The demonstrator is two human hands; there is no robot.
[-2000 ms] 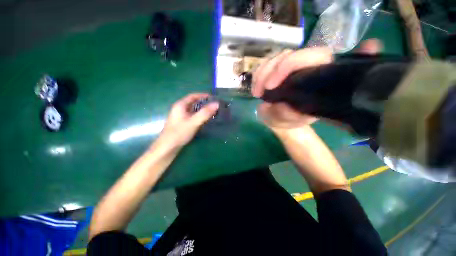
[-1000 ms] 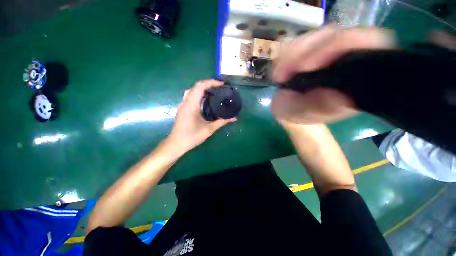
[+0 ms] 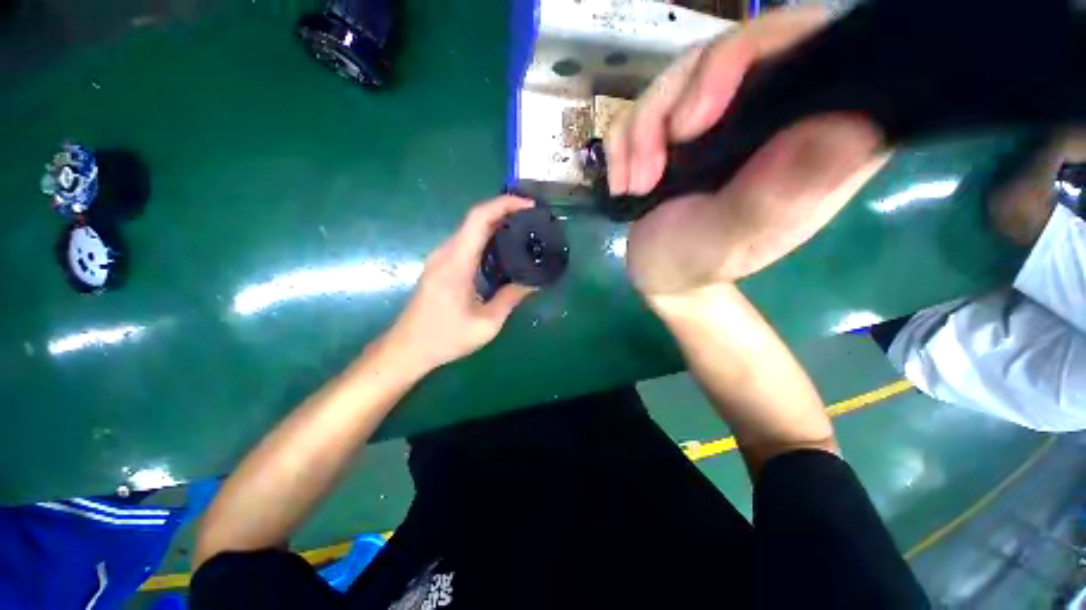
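Note:
My left hand (image 3: 459,292) holds a round black unit (image 3: 530,247) over the bench, its dark round face turned up. My right hand (image 3: 738,179) is wrapped around the long black electric screwdriver (image 3: 822,89), which points left and is blurred. The screwdriver's tip end is near the brass-coloured block (image 3: 611,116) of the screw feeder (image 3: 560,72), to the upper right of the unit. The driver bit cannot be made out.
A black unit (image 3: 349,42) lies at the top left. An open subassembly (image 3: 72,179) and a white-faced part (image 3: 89,256) lie at the far left of the green bench (image 3: 238,393). Another person's light sleeve (image 3: 988,358) is at the right, blue clothing (image 3: 83,554) at the lower left.
The black unit, tilted and mostly hidden two seconds ago, now shows its round face. The screwdriver's rear has swung upward in view. The right forearm has shifted slightly left.

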